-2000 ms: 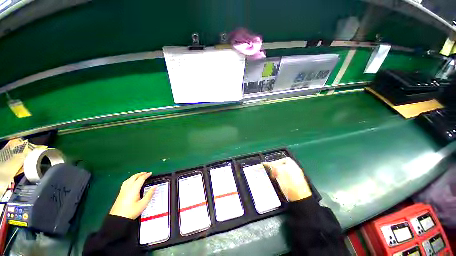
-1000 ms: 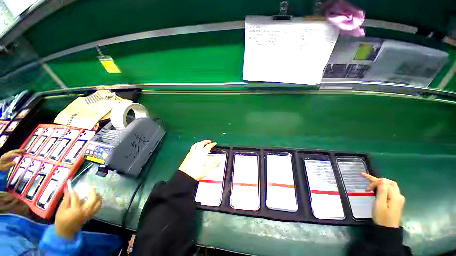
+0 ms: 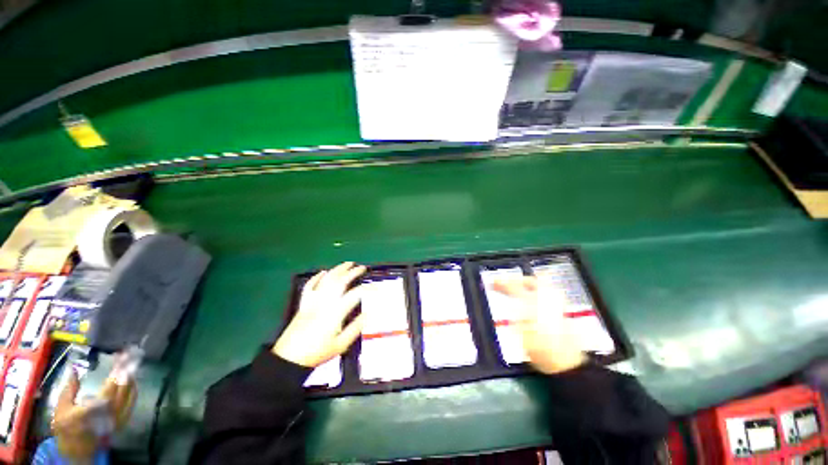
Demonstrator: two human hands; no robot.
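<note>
A black phone tray (image 3: 397, 386) lies on the green bench with five phones side by side in its pockets. The phones, such as the middle smartphone (image 3: 446, 309), show white screens with a red band. My left hand (image 3: 322, 313) rests over the leftmost phone, fingers spread, and hides most of it. My right hand (image 3: 543, 322) is blurred over the fourth phone from the left, fingertips at its upper part. Neither hand lifts a phone.
A dark grey box (image 3: 150, 289) and white roll (image 3: 113, 234) stand left. Another person's hand (image 3: 91, 409) is at lower left beside a red tray (image 3: 20, 341). Another red tray (image 3: 772, 427) is lower right. Black trays (image 3: 803, 154) lie far right. Paper sheets (image 3: 431, 82) hang behind.
The view swung left, then back right. My right hand has moved from the rightmost phone to the fourth. My left hand now covers more of the leftmost phone.
</note>
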